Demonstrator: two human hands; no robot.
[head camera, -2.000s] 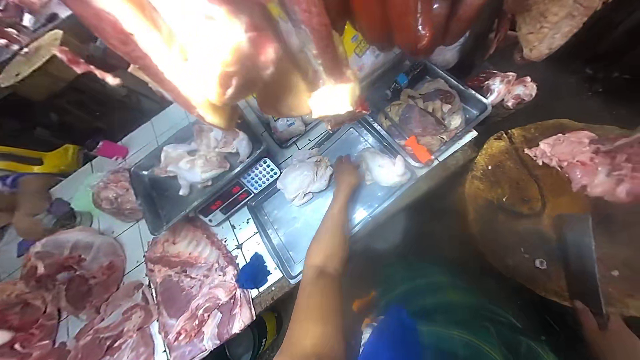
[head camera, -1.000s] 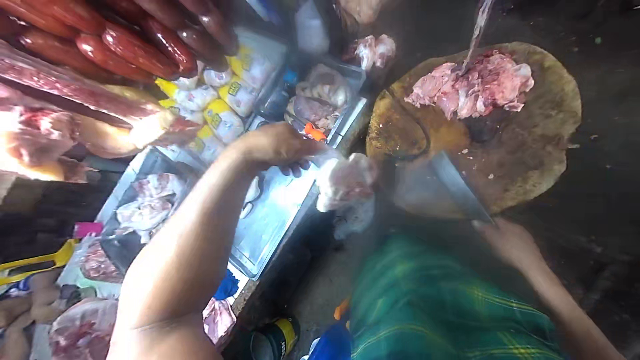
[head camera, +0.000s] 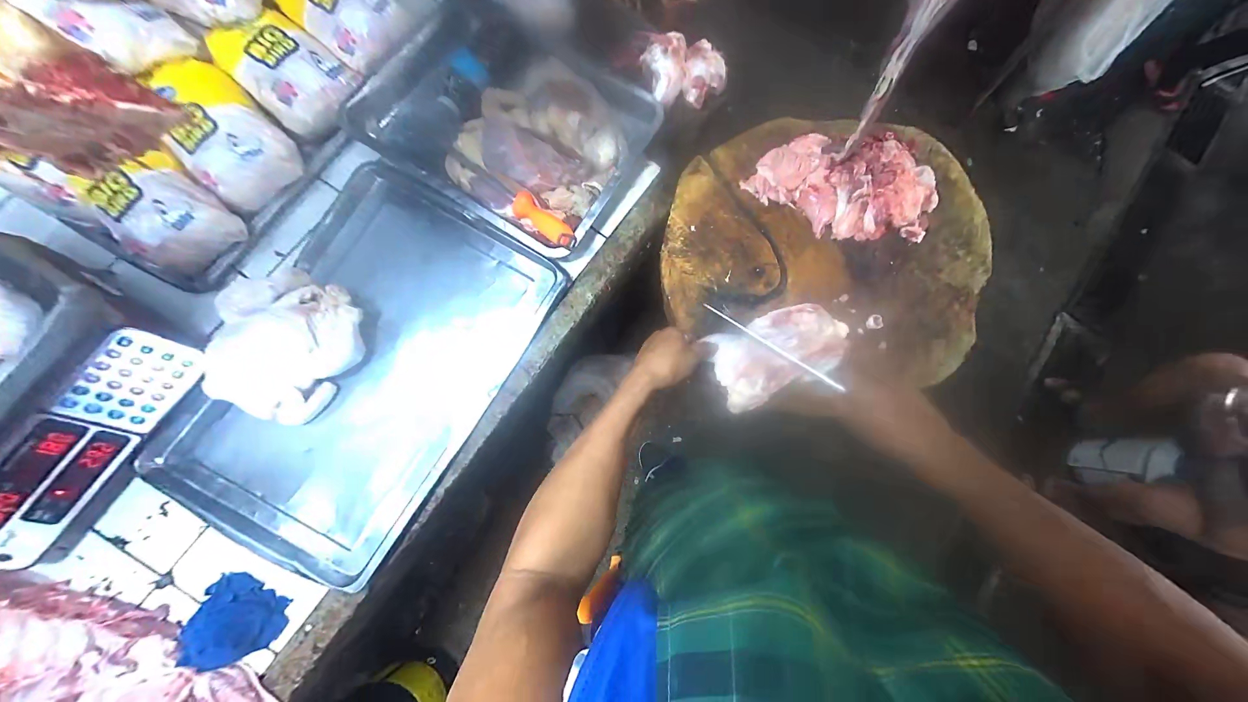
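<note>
My left hand (head camera: 669, 359) grips one end of a pale piece of poultry (head camera: 775, 356), which lies on the near part of a round wooden chopping block (head camera: 824, 268). Seen nearly edge-on, a knife blade (head camera: 773, 348) crosses over the poultry. Its handle end is at my right hand (head camera: 863, 395), which is closed on it and partly blurred. A heap of pink raw meat (head camera: 848, 185) sits at the far side of the block. To the left, one whole plucked chicken (head camera: 283, 346) rests in a metal tray (head camera: 439, 429).
Another tray (head camera: 409, 93) holds poultry parts and an orange-handled tool (head camera: 542, 218). Bagged chickens (head camera: 229, 146) are at the upper left, a digital scale (head camera: 97, 419) at the left, a blue cloth (head camera: 234, 620) below it. A meat strip (head camera: 892, 78) hangs over the block. Part of a person (head camera: 1160, 468) shows at right.
One of two chickens in the tray was lifted out by my left hand and is now at the block. My right hand has brought the knife over it. The view has shifted.
</note>
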